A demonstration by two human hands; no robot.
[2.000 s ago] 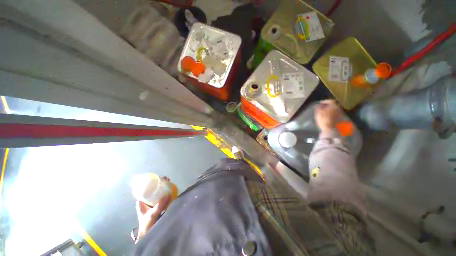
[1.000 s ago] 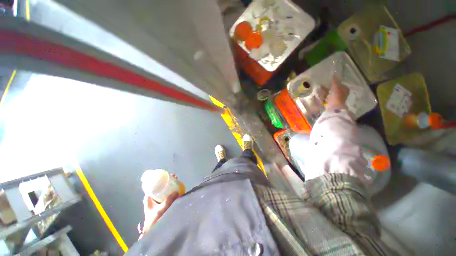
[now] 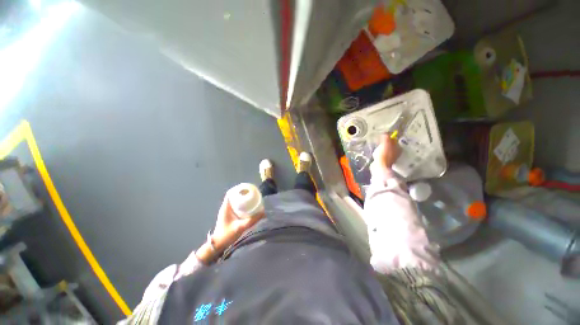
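Note:
My left hand (image 3: 230,223) holds the small whitish glue bottle (image 3: 246,198) upright in front of my body, its round open neck facing up. My right hand (image 3: 385,153) grips the small yellow handle (image 3: 394,134) on the silver top of the large adhesive can (image 3: 416,120). The can's round neck (image 3: 352,129) is open at the top's left corner. The can's orange side shows only in part. My fingers cover part of the handle.
A can with orange caps (image 3: 416,38) stands beyond. Greenish-yellow cans (image 3: 523,146) stand to the right. A translucent container with an orange cap (image 3: 448,202) and a grey pipe (image 3: 534,227) are near my right arm. A door edge (image 3: 285,70) and yellow line lie ahead.
My right hand has gone from above the translucent container to the adhesive can's handle, and the can stands nearer to me. My left hand has brought the bottle in front of my body.

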